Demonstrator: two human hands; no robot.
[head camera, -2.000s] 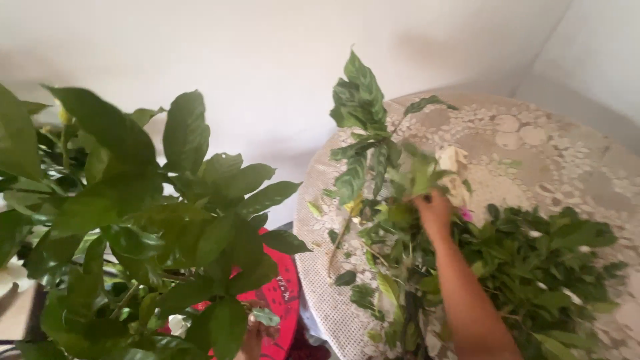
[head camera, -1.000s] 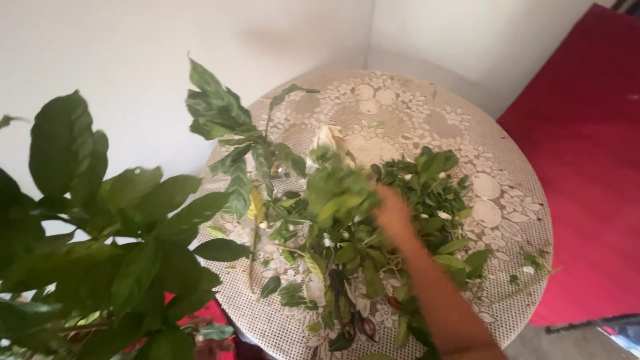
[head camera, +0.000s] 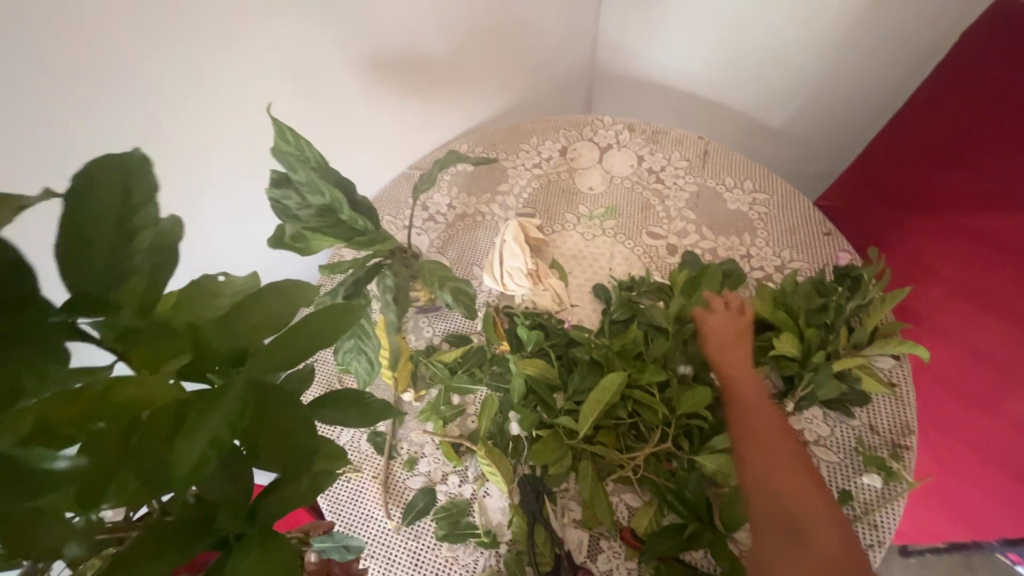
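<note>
My right hand (head camera: 724, 328) is over the cut leafy sprigs (head camera: 608, 392) heaped on the round table, its fingers a little apart at the leaves and nothing plainly between them. To its right lies another leafy bunch (head camera: 832, 336). At the bottom left, part of my left hand (head camera: 332, 556) shows around the base of large leafy branches (head camera: 200, 392); leaves hide most of it. A taller sprig with patterned leaves (head camera: 320, 200) rises at the table's left, a yellow leaf (head camera: 392, 352) beside its stem. A crumpled cream cloth or paper (head camera: 520, 264) lies behind the heap.
A lace cloth (head camera: 680, 192) with fruit and flower patterns covers the table, which stands near white walls (head camera: 448, 64). Loose leaves (head camera: 456, 520) and a dark slender object (head camera: 532, 512) are at its front. A red surface (head camera: 968, 320) is at the right.
My right hand, earlier at a light green sprig near the cream item, is now farther right over the heap, without that sprig plainly in it. The view has swung right since the first frame.
</note>
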